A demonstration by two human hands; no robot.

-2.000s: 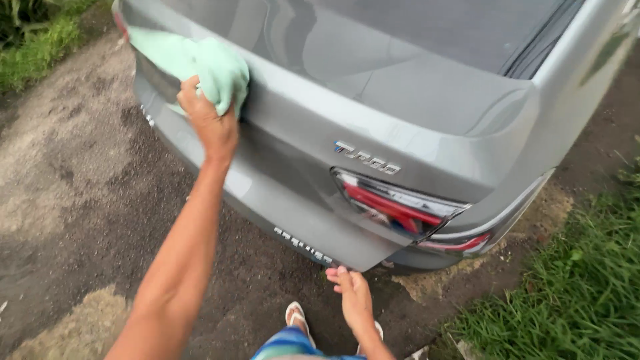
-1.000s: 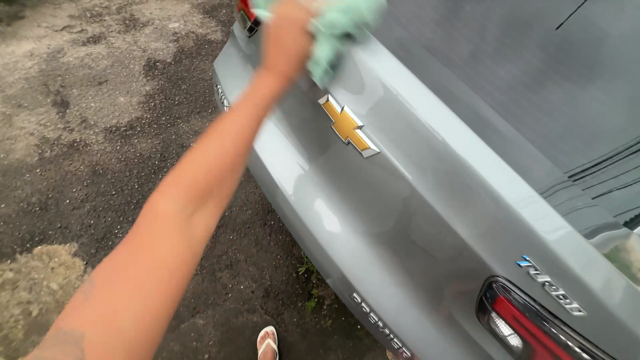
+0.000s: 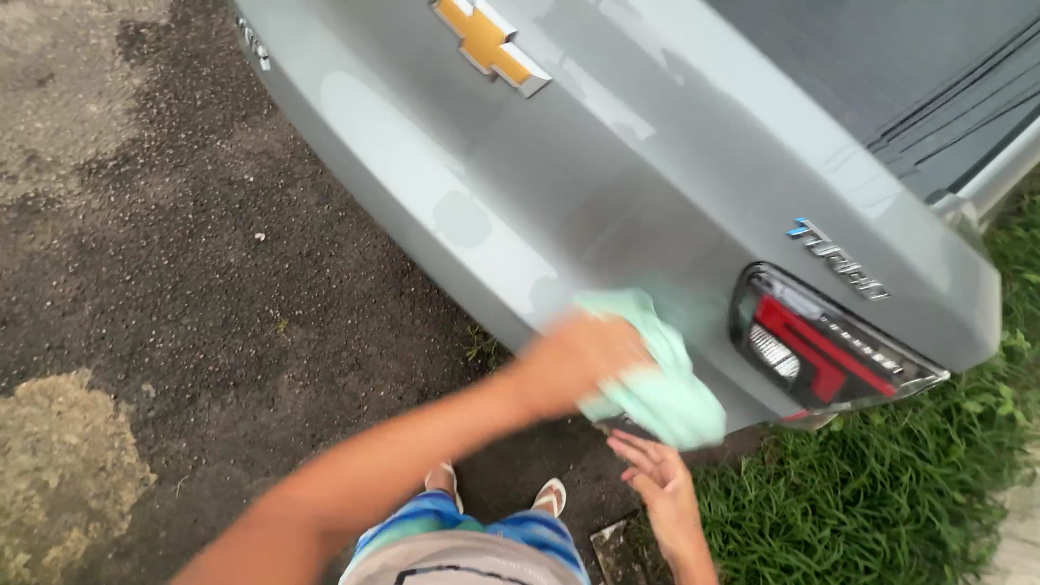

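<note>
My left hand, blurred, grips a mint-green cloth that lies against the lower rear of a grey car's trunk lid, left of the tail light. Just below the cloth, my right hand has its fingers apart near the car's lower edge and holds nothing that I can see. A gold Chevrolet bow-tie emblem is on the lid at the top, and a chrome TURBO badge sits above the tail light. The cloth hides part of the bumper edge.
Rough dark asphalt lies left of the car, with a pale patch at lower left. Grass grows at lower right beside a small slab. My feet in white sandals stand close behind the car. The rear window is at upper right.
My left hand has brought the cloth from beyond the emblem back across the lid to near the tail light. My right hand, out of view one second ago, shows again. The view has shifted.
</note>
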